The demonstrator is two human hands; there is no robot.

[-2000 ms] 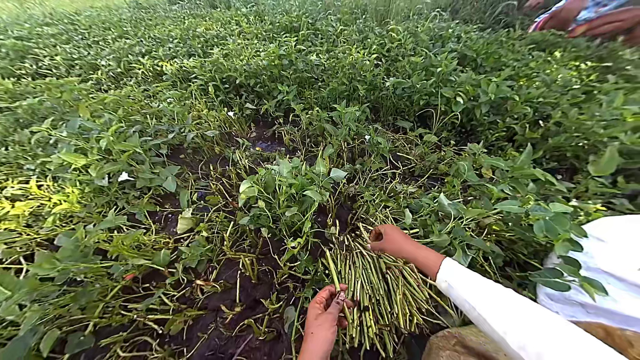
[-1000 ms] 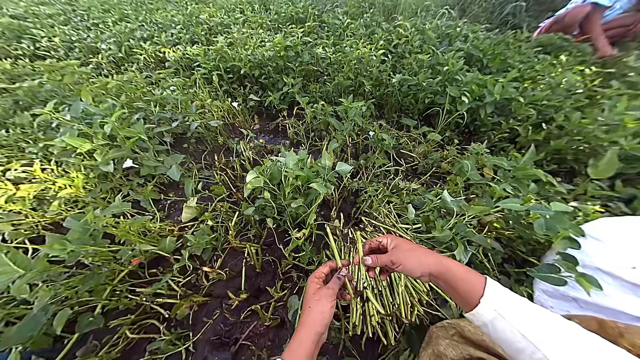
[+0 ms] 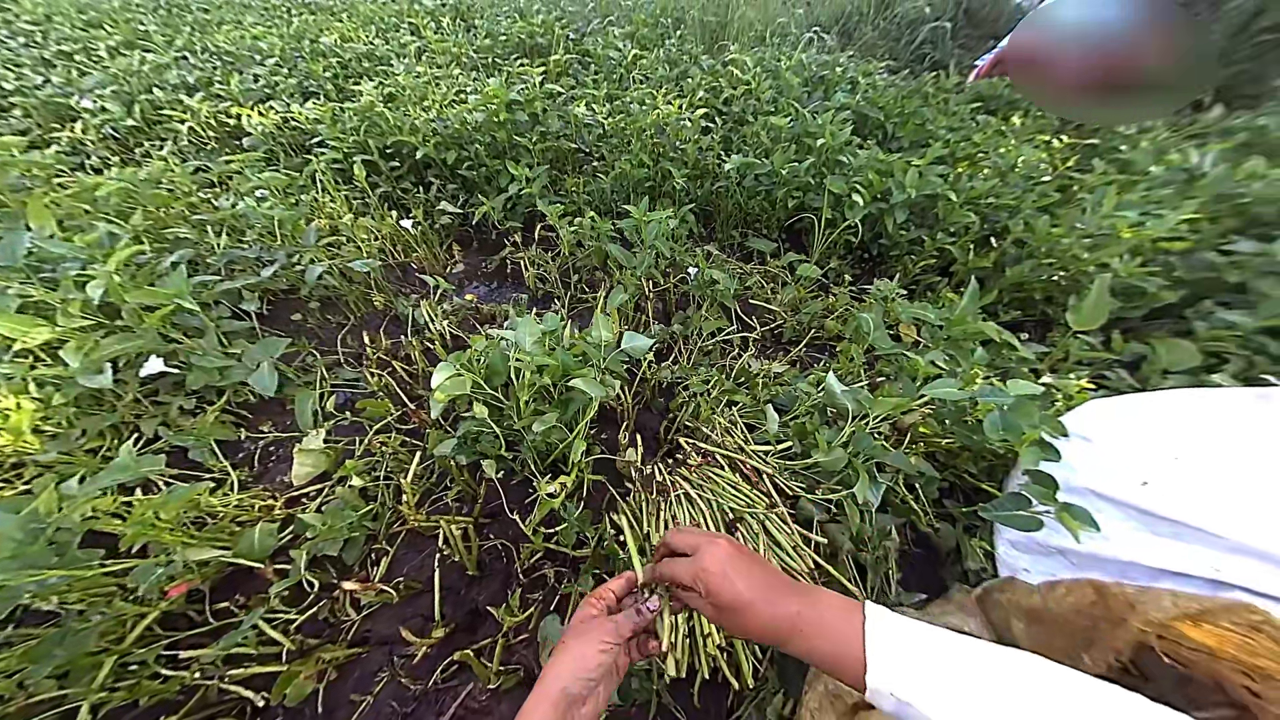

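My left hand [image 3: 605, 640], muddy at the fingers, is closed on a green plant stem [image 3: 631, 545] at the bottom centre. Against its fingertips is my right hand [image 3: 715, 585], in a white sleeve, with thumb and fingers pinched at the same stem. A pile of cut green stems [image 3: 745, 500] lies on the ground under and beyond both hands. Just left of the pile stands a leafy green plant [image 3: 540, 370]. The palm side of my right hand is hidden.
Dense leafy plants [image 3: 600, 130] spread ahead and to both sides. Dark wet mud [image 3: 400, 610] shows at the lower left. White cloth [image 3: 1150, 490] and a brown, muddied cloth [image 3: 1080, 630] lie at the lower right. A blurred person [image 3: 1100, 60] is at the upper right.
Two seconds ago my right hand was on the stem pile, apart from my left; it has come to my left hand's fingertips and remains there.
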